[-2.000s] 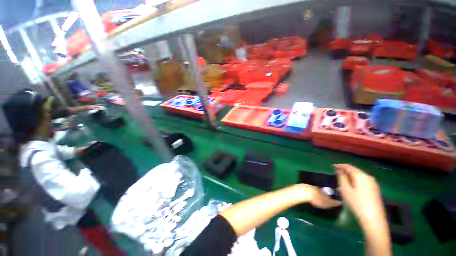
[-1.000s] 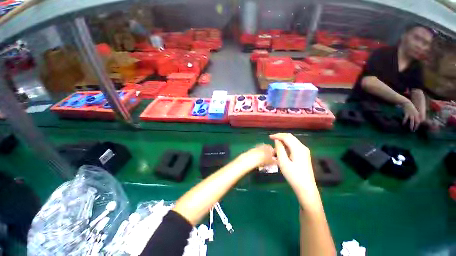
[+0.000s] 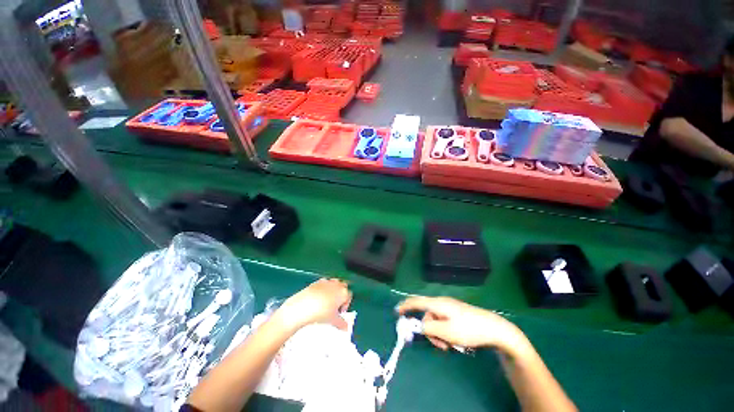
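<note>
My left hand [image 3: 320,302] is bare, its fingertips down at the edge of the loose pile of white parts [image 3: 322,366]; I cannot tell if it grips a piece. My right hand [image 3: 451,323] pinches the round end of a white cable [image 3: 396,356], whose lower part reaches the pile. Beyond the hands, an open black box base [image 3: 573,291] has a white slip and a small white end inside. A closed black lid with pale lettering [image 3: 455,256] and a slotted foam insert [image 3: 375,253] stand to its left.
A clear bag of cables [image 3: 157,322] lies at left. Another foam insert [image 3: 639,293] and lettered box [image 3: 704,278] are at right. Red trays [image 3: 515,187] with devices and cartons line the far side. A metal post [image 3: 211,76] rises left; a person's arm [image 3: 696,141] shows far right.
My hands have left the black box base and moved back to the white pile, apart from each other. The base now shows white items inside. The right hand has taken a cable. The view has shifted.
</note>
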